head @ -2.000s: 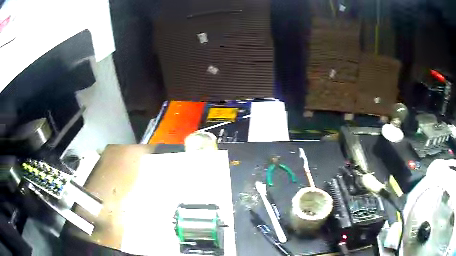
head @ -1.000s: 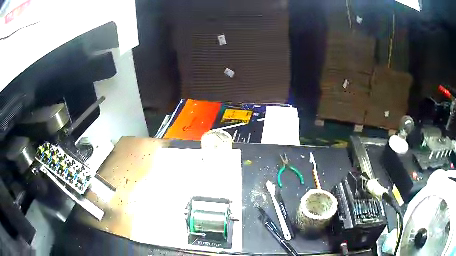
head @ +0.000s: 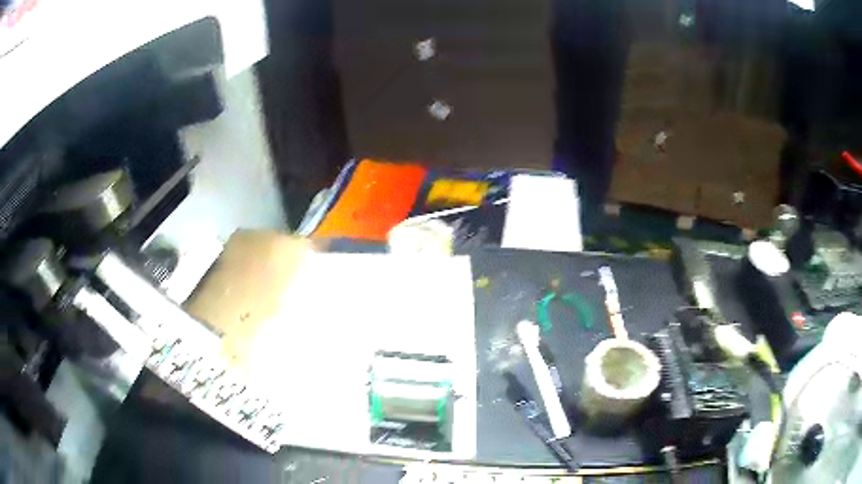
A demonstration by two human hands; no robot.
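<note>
Neither of my hands can be made out in the picture. A white PCB panel (head: 215, 389) with rows of small components lies slanted at the lower left, blurred. Its upper end is at the outer ends of the pale rails (head: 142, 291) of the bench machine (head: 248, 142). The rails behind it hold no panel. Another pale strip with small marks (head: 491, 476) is cut off by the bottom edge. What supports or holds either one cannot be seen.
A solder spool (head: 411, 399) stands on white paper (head: 331, 331). To its right are a white-handled tool (head: 546, 383), dark slim tools (head: 543, 430), green cutters (head: 565, 310), a crusty pot (head: 619, 383), a black station (head: 699, 392) and a fan (head: 818, 416).
The panel has moved off the machine rails, down and to the right. The pale strip has appeared at the bottom edge. The camera view has turned, first leftward, then slightly downward.
</note>
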